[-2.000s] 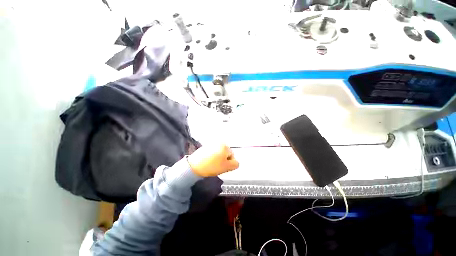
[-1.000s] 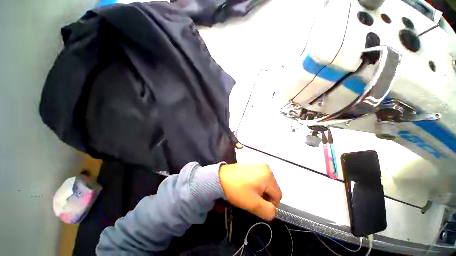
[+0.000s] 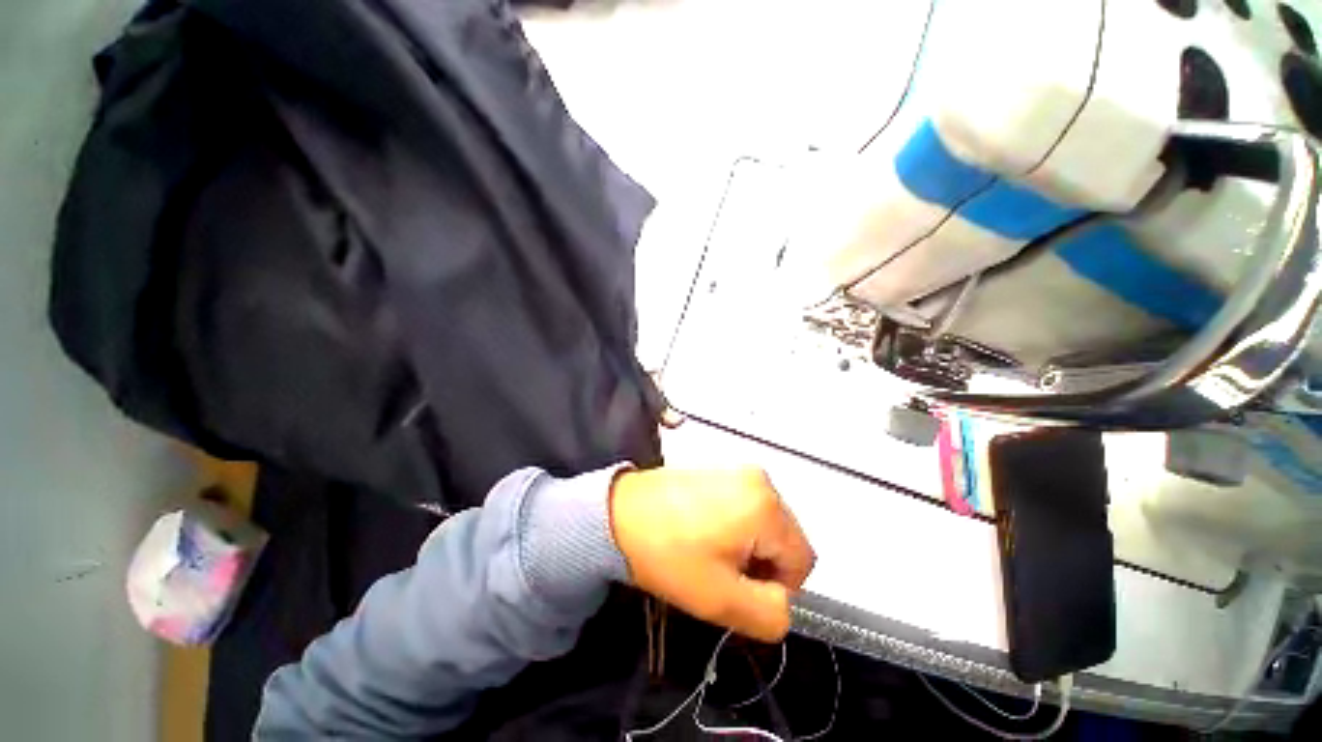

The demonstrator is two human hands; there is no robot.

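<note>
My left hand [image 3: 713, 551], in a grey-blue sleeve, is curled in a loose fist at the table's front edge. Its fingers point down and inward, so I cannot tell whether anything is inside. My right hand is not in the picture. A large dark cloth piece [image 3: 435, 247] lies heaped left of the needle area and hangs over the front edge. The white sewing machine head [image 3: 1000, 189] with a blue stripe stands at the right. Its presser foot and needle area [image 3: 884, 341] shows right of centre.
A black smartphone [image 3: 1054, 558] lies at the right near the front edge, with a white cable [image 3: 1063, 706] hanging from it. Slim pink and blue sticks [image 3: 957, 461] lie left of it. A white-purple bundle [image 3: 189, 577] sits low at the left.
The view has turned and moved closer to the needle area. The cloth sits further left and higher in the picture. My left hand keeps its curled shape near the table edge.
</note>
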